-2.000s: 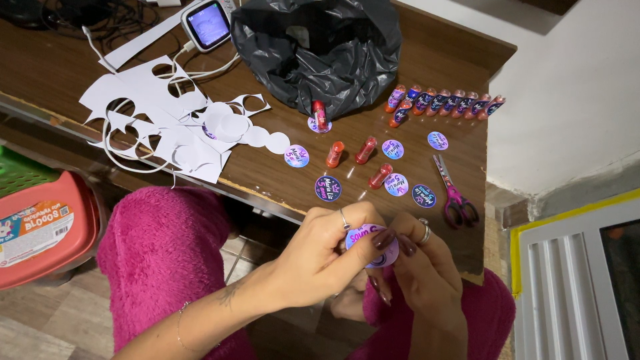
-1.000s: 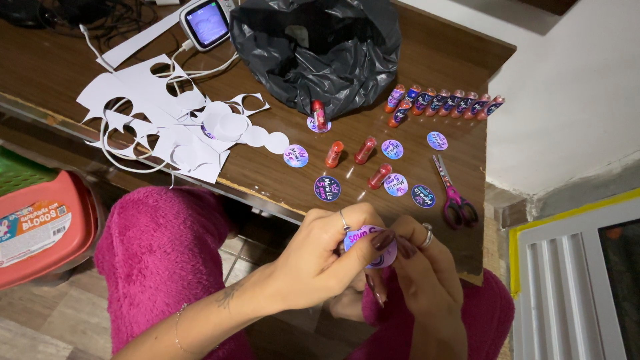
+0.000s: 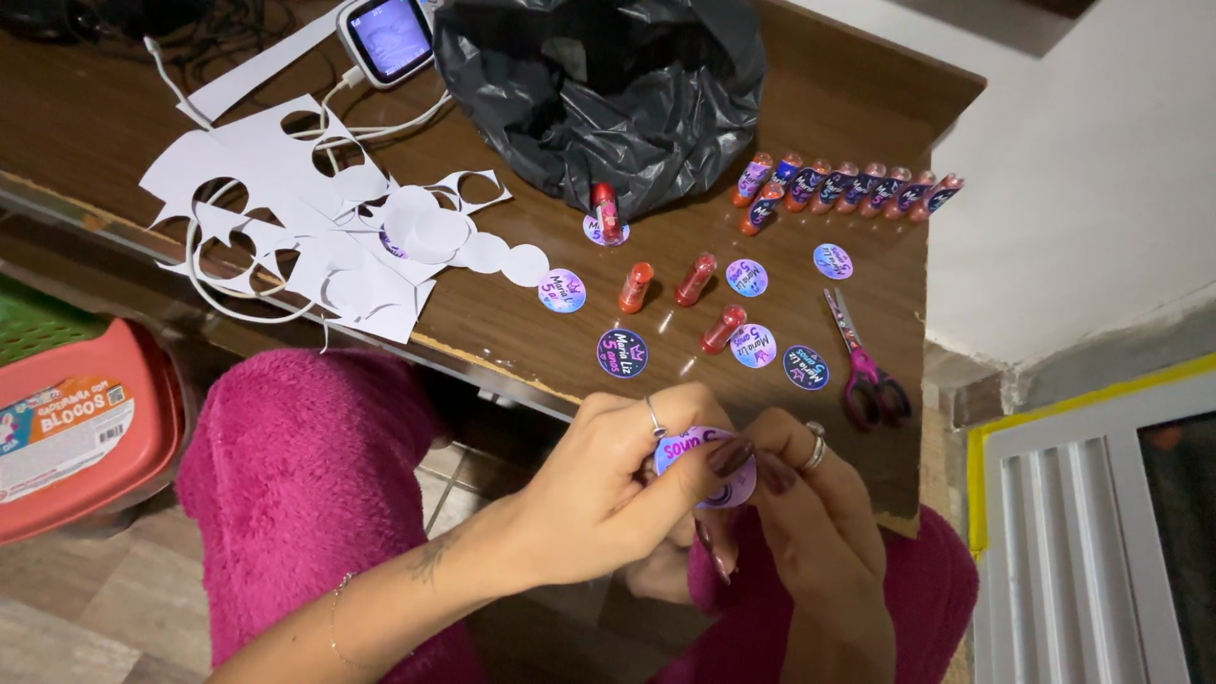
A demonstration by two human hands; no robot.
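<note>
My left hand (image 3: 632,484) pinches a round purple-blue printed sticker (image 3: 705,464) between thumb and fingers, just off the table's front edge. The fingertips of my right hand (image 3: 817,503) hold the sticker's right edge. Beyond them, small red-capped tubes (image 3: 696,279) stand or lean on the table, unlabelled. More round stickers (image 3: 622,353) lie around these, one dark blue, others lighter. Another red tube (image 3: 605,211) rests over a sticker by the black bag. At the right, a row of tubes (image 3: 847,186) wears printed labels. Scissors with pink and black handles (image 3: 864,372) lie nearby.
A black plastic bag (image 3: 608,104) stands open at the back. Cut white paper scraps (image 3: 275,209), a white cable (image 3: 195,275) and a small monitor (image 3: 388,38) occupy the left. A coral plastic tub (image 3: 85,418) is at the lower left, a grey louvred panel (image 3: 1064,551) at the lower right.
</note>
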